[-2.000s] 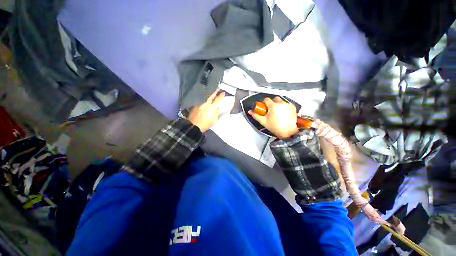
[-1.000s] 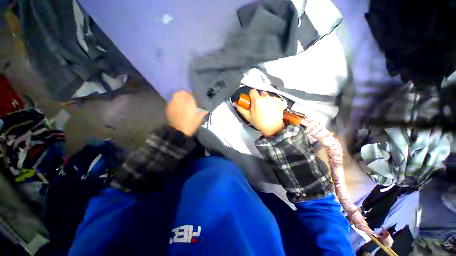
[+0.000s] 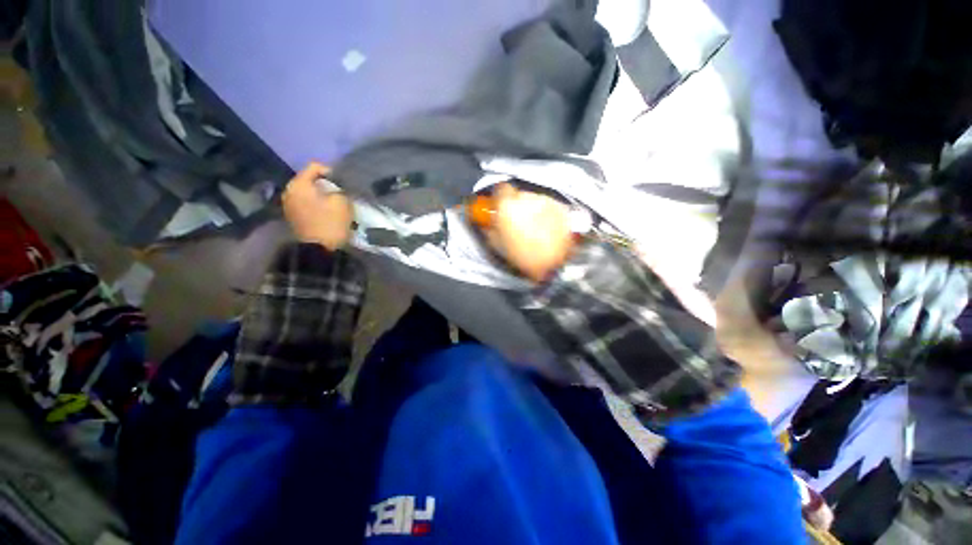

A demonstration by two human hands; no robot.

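Note:
A grey garment piece (image 3: 426, 170) lies on the pale lilac table, with its white inner side (image 3: 677, 154) showing at the right and along the near edge. My left hand (image 3: 319, 210) pinches the garment's left edge at the table's near edge. My right hand (image 3: 533, 229) is blurred and closed around the orange-brown iron handle (image 3: 483, 211). The iron's body is mostly hidden under my hand and the cloth folds around it. A small dark slot (image 3: 399, 183) shows on the grey cloth between my hands.
The lilac table (image 3: 266, 64) carries a small white scrap (image 3: 353, 61). Grey garments (image 3: 117, 128) hang at the left. Black cloth (image 3: 863, 75) is at the upper right, with a grey-white heap (image 3: 853, 319) below. Mixed cloth (image 3: 69, 330) lies lower left.
My left hand has moved left, drawing the garment's edge out with it. My right hand has moved slightly left with the iron. Most of the pink hose is now hidden behind my right sleeve.

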